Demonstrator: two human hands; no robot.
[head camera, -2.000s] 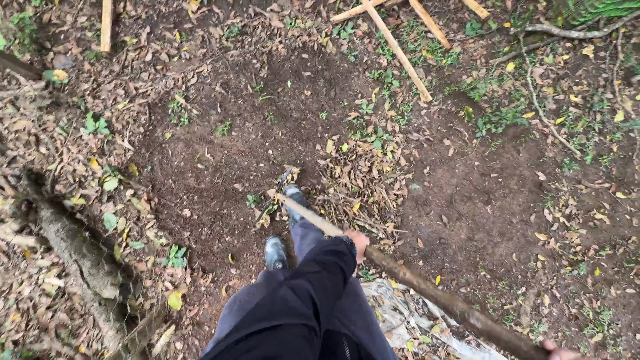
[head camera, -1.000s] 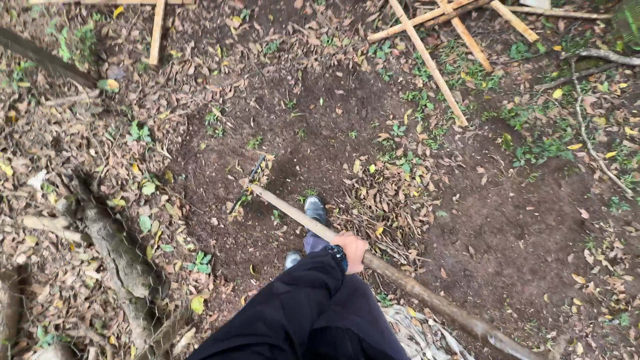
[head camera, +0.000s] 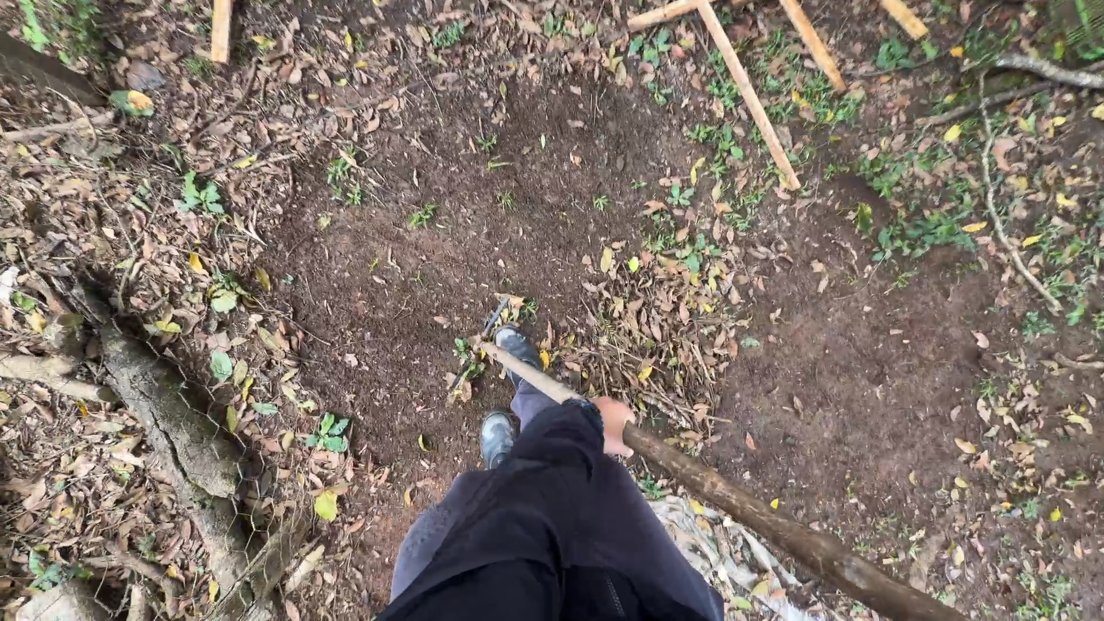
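My left hand (head camera: 614, 425), below a dark sleeve, is closed around the wooden handle (head camera: 733, 496) of a rake. The handle slants from lower right up to the rake's dark narrow head (head camera: 494, 316), which lies by the toe of one boot (head camera: 516, 347). Leaves and green bits cling around the head and partly hide it. The other boot (head camera: 497, 438) stands lower left. My right hand is out of view; the handle's far end runs off the bottom edge.
A heap of dry leaves and twigs (head camera: 673, 345) lies right of the boots. Wooden strips (head camera: 750, 95) lie at the upper right. A log (head camera: 177, 423) with wire mesh is at left. Pale crumpled sheeting (head camera: 733, 552) lies under the handle. A thin branch (head camera: 1000, 216) lies at right.
Since one second ago, the rake head has come closer to the boots, from the upper left to beside the toe. My right hand, at the lower right edge two seconds ago, is out of view.
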